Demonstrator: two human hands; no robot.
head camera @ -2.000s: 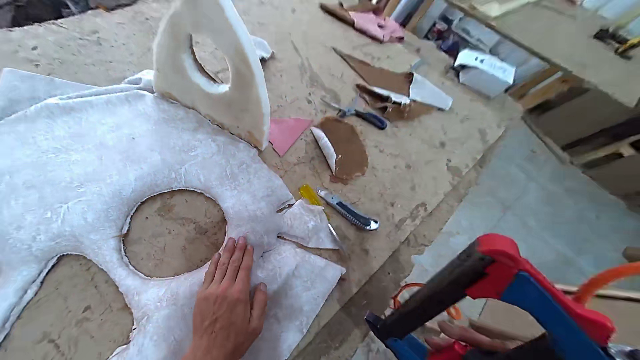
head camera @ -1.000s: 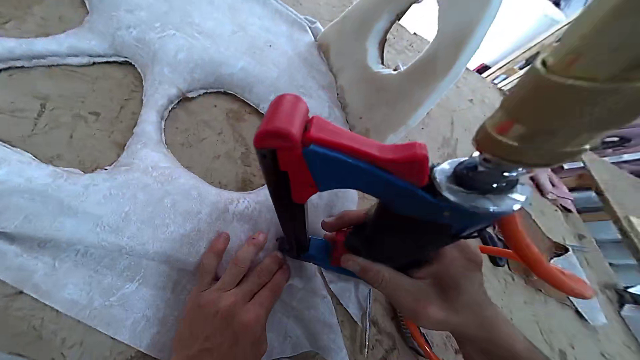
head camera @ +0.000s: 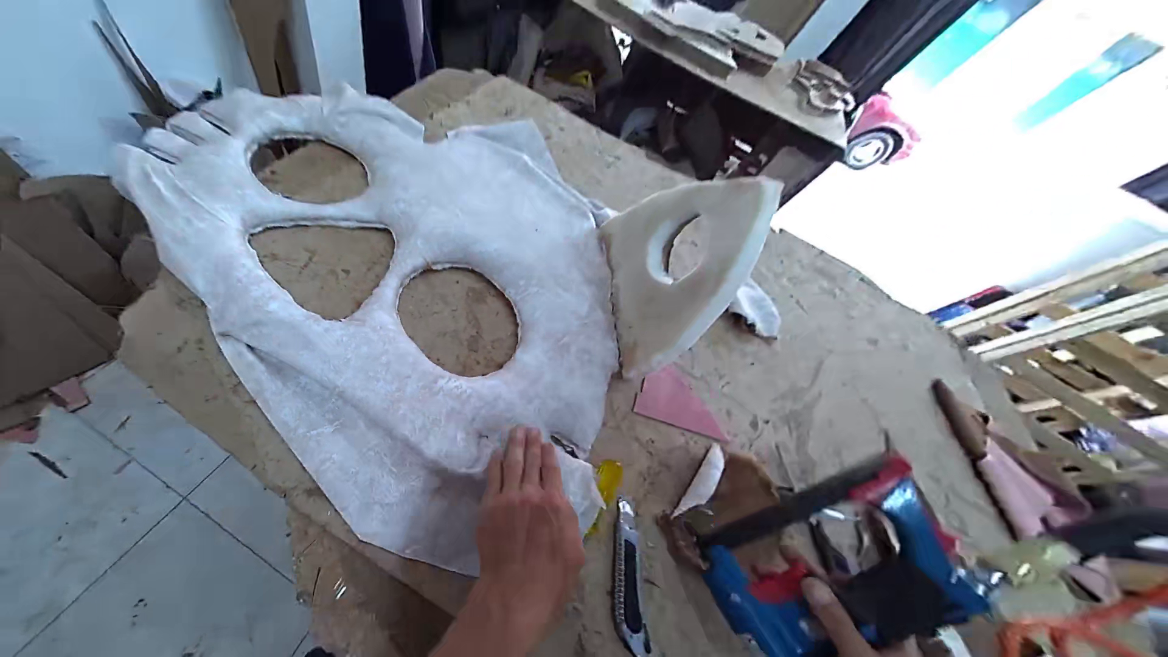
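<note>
A white fuzzy fabric piece (head camera: 438, 365) with several cut-out holes lies spread on the worktable. My left hand (head camera: 531, 520) rests flat on its lower right part, fingers together, near a small slit and flap. My right hand (head camera: 844, 620), partly hidden, holds a blue and red pneumatic staple gun (head camera: 922, 538) over the table at lower right. Between the hands lie a utility knife (head camera: 627, 575) and a yellow-handled tool (head camera: 605, 484). A cream foam ear shape (head camera: 639, 274) with a hole stands at the fabric's right edge.
A pink scrap (head camera: 677, 403) and brown scraps (head camera: 744, 488) lie on the worktable (head camera: 821, 356). Rolled pink material (head camera: 1022, 484) is farther right. An orange hose (head camera: 1086, 634) runs at lower right. Cardboard (head camera: 55, 292) stands at left above a tiled floor (head camera: 137, 520). A cluttered shelf (head camera: 721, 68) is behind.
The staple gun, in my right hand, has moved right, away from the fabric edge beside my left hand, where it was one second ago. The view has swung widely.
</note>
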